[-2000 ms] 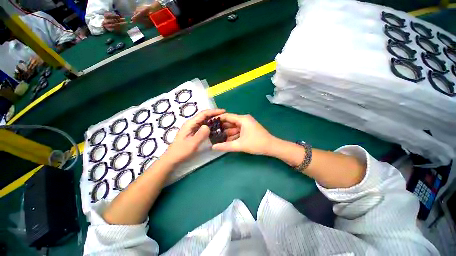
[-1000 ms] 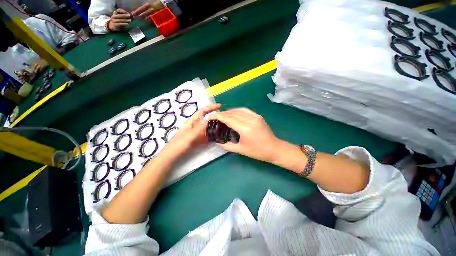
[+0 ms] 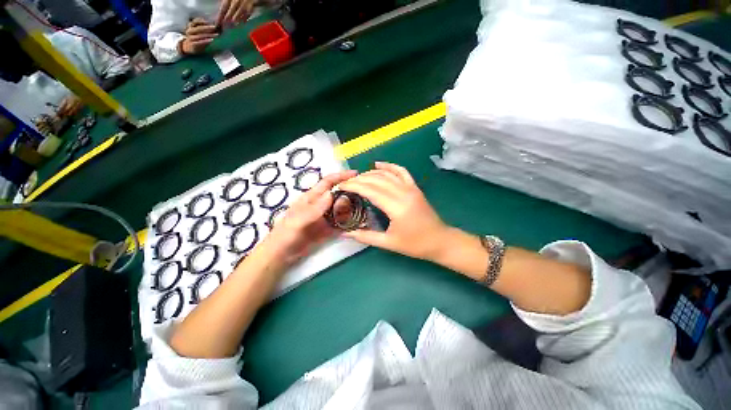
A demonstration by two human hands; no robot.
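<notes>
My left hand [image 3: 300, 220] and my right hand [image 3: 405, 212] are bare and meet over the right edge of the foam sheet [image 3: 180, 192]. Between their fingers they hold a dark stack of rings [image 3: 347, 211], with the round opening now facing me and skin showing through it. Fingers hide part of the stack's rim. Rows of thin black ring parts [image 3: 238, 212] lie on the foam sheet; my left forearm covers some of them.
A thick white sheet stack [image 3: 529, 88] with ring parts on top stands at the right. A black box [image 3: 92, 324] sits at the left by a yellow post. Across the belt are a red bin [image 3: 272, 43] and a person's hands [image 3: 200, 36]. A keypad device [image 3: 687, 312] is at the far right.
The held stack has turned from side-on to opening towards me, and my right fingers have shifted around it. The dark part on the far belt has moved slightly left.
</notes>
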